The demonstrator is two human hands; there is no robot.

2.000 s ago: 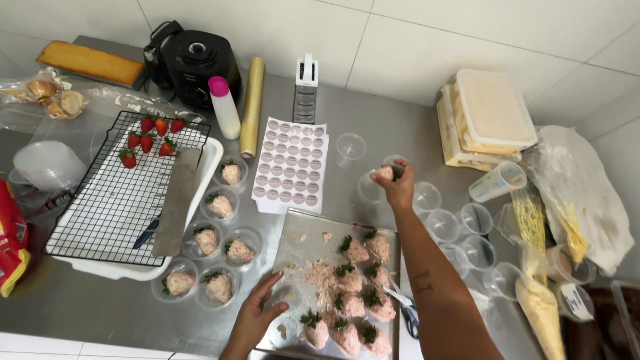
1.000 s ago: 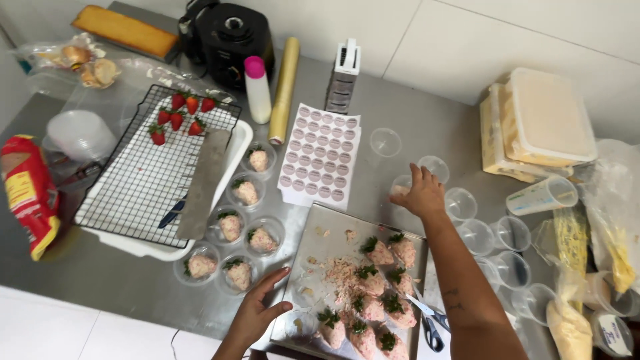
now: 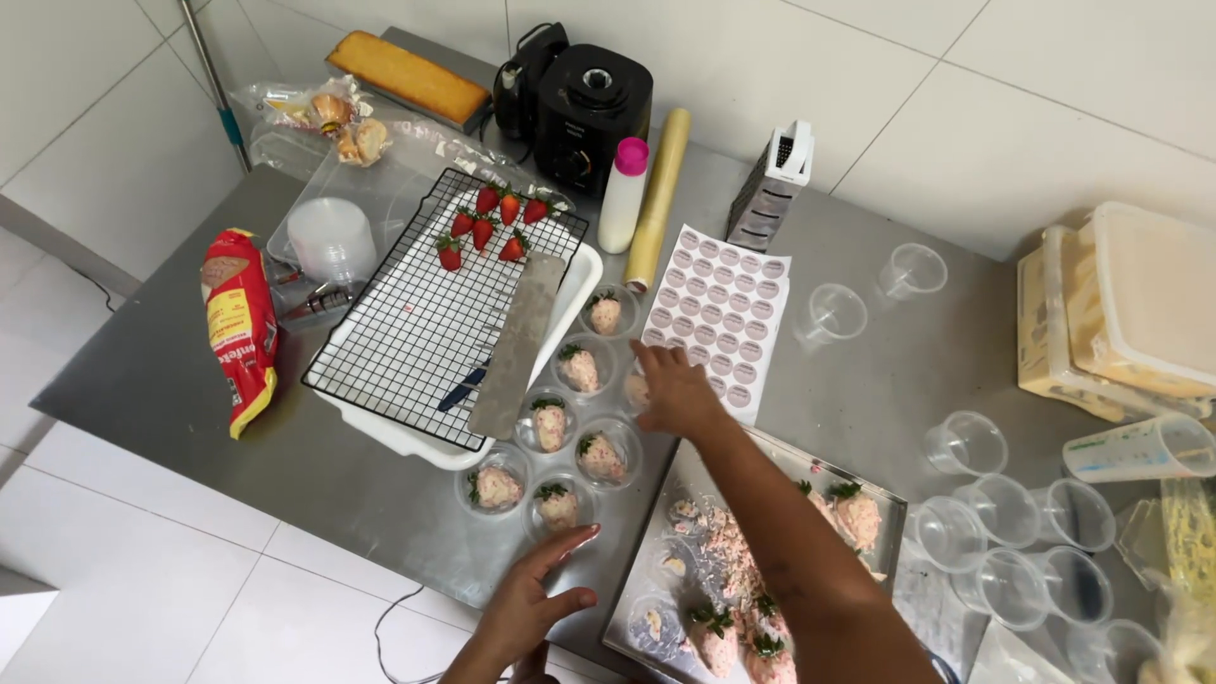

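Observation:
My right hand (image 3: 679, 389) is closed over the rim of a clear plastic cup with a pink-coated strawberry (image 3: 638, 388) in it, at the right of several like cups (image 3: 579, 366). Fingers apart, my left hand (image 3: 546, 589) is near the front of the steel table, just below a cup with a coated strawberry (image 3: 557, 506), and holds nothing. A metal tray (image 3: 655, 513) carries pink crumbs (image 3: 727, 551) and several coated strawberries with green leaves (image 3: 714, 641); my right forearm hides part of it.
Left are a black wire rack (image 3: 399, 313) with red strawberries (image 3: 483, 231) and a metal spatula blade (image 3: 518, 347), and a red bag (image 3: 237, 323). A sticker sheet (image 3: 717, 313), box grater (image 3: 771, 185) and bottle (image 3: 623, 195) stand behind. Empty cups (image 3: 1012, 513) and tubs (image 3: 1140, 304) are right.
My right hand has moved left from the empty cups to the filled ones, with a cup holding a coated strawberry. The view has swung left.

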